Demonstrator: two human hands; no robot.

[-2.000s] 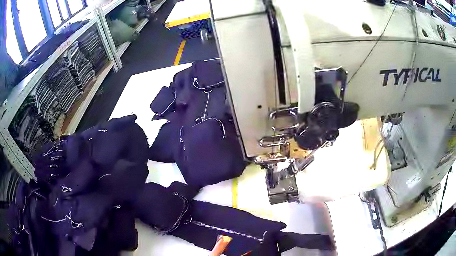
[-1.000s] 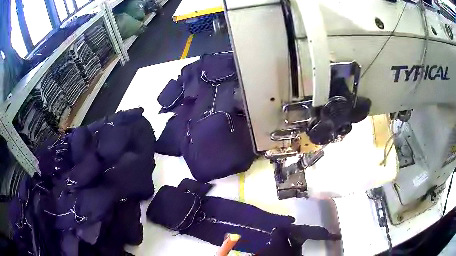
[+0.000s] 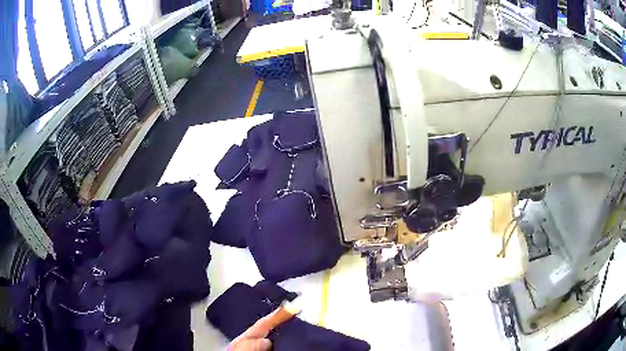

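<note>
A dark navy garment piece [image 3: 240,308] lies on the white table below the needle area, its lower part cut off by the bottom edge. My left hand [image 3: 264,332] is at the bottom edge, partly cut off, holding this piece, one finger with an orange covering lying across it. The fingertips' grip underneath is hidden. My right hand is not in view. The presser foot area [image 3: 386,277] of the cream sewing machine [image 3: 357,137] has no dark fabric under it. Another dark piece [image 3: 295,240] with pale seam lines lies flat left of the machine.
A large dark fabric heap [image 3: 137,260] fills the lower left. Shelves with stacked pieces [image 3: 89,123] stand behind it. A yellow-edged table [image 3: 271,51] stands beyond. The machine's arm [image 3: 508,110] crosses the right side, above a pale yellow block [image 3: 473,253].
The view has tilted up. The held piece has moved down and left; its long strip and narrow end near the machine no longer show. More of my left hand shows, further left.
</note>
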